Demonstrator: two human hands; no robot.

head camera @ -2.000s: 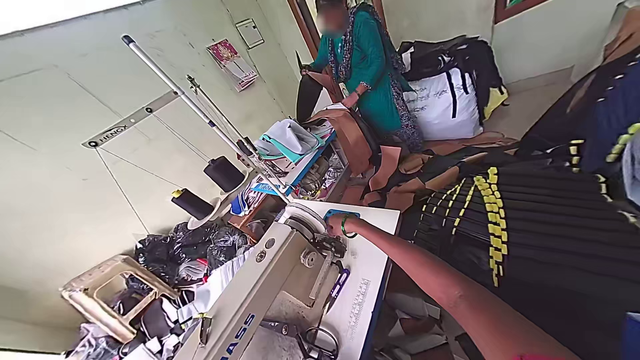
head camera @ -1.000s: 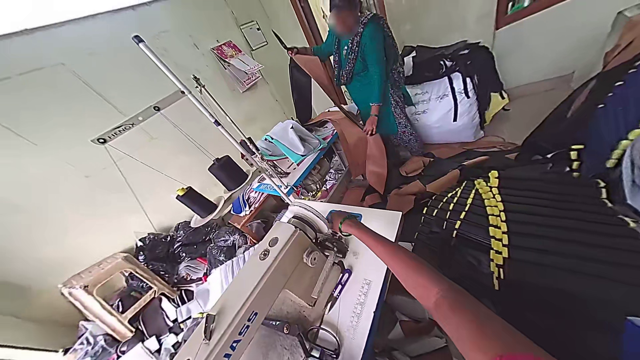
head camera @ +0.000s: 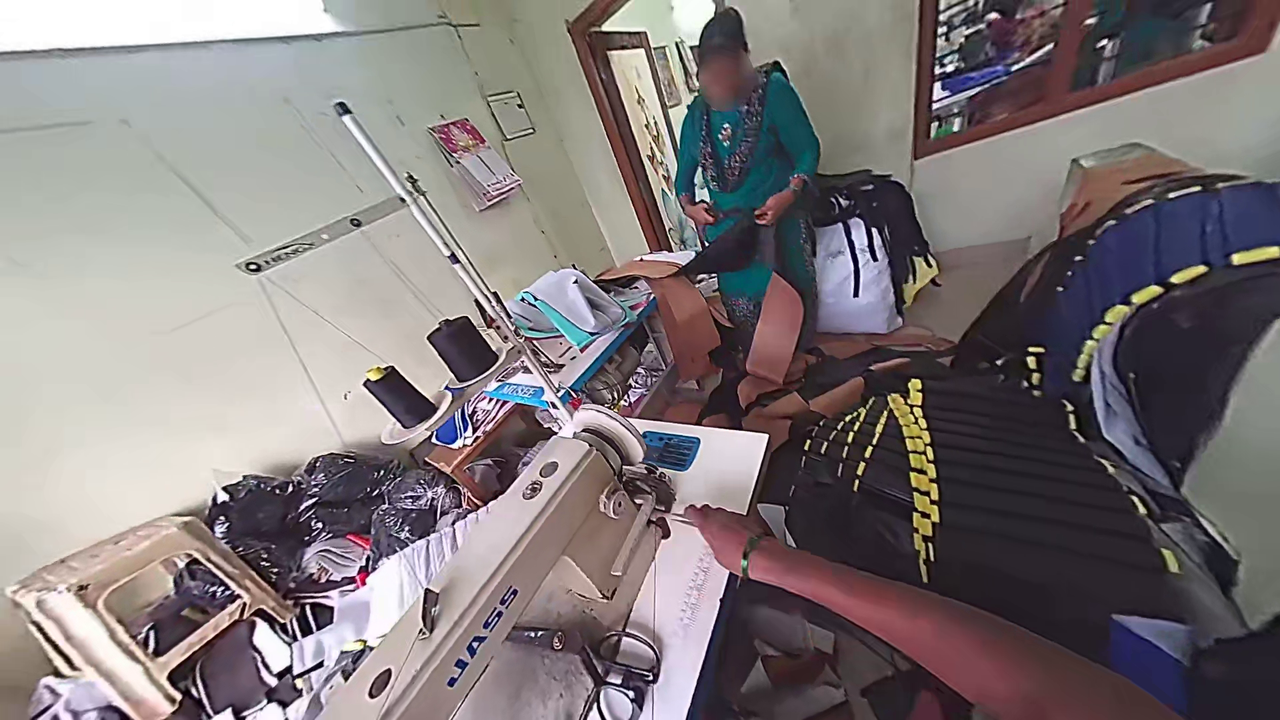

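Note:
My right hand (head camera: 725, 535), with a green bangle at the wrist, reaches in from the lower right over the white table of a sewing machine (head camera: 520, 560). Its fingertips are drawn together beside the metal bobbin winder (head camera: 650, 490), close to the handwheel (head camera: 610, 432). A thin light line shows at the fingertips; whether they pinch it is unclear. My left hand is out of view. Black thread cones (head camera: 465, 350) stand on the thread stand behind the machine. Scissors (head camera: 628, 665) and a dark-handled tool (head camera: 538, 637) lie near the machine's base.
A person (head camera: 745, 150) in green stands beyond, both hands on dark cloth. Brown and black cut pieces (head camera: 775, 330) hang and lie between us. Black pieces with yellow edges (head camera: 900, 480) are heaped at right. A plastic stool (head camera: 150, 600) and black bags (head camera: 340, 500) are at left.
My right hand has moved from the blue inset beside the handwheel toward the near side of the bobbin winder. The person beyond has lowered the dark cloth and holds it in front with both hands.

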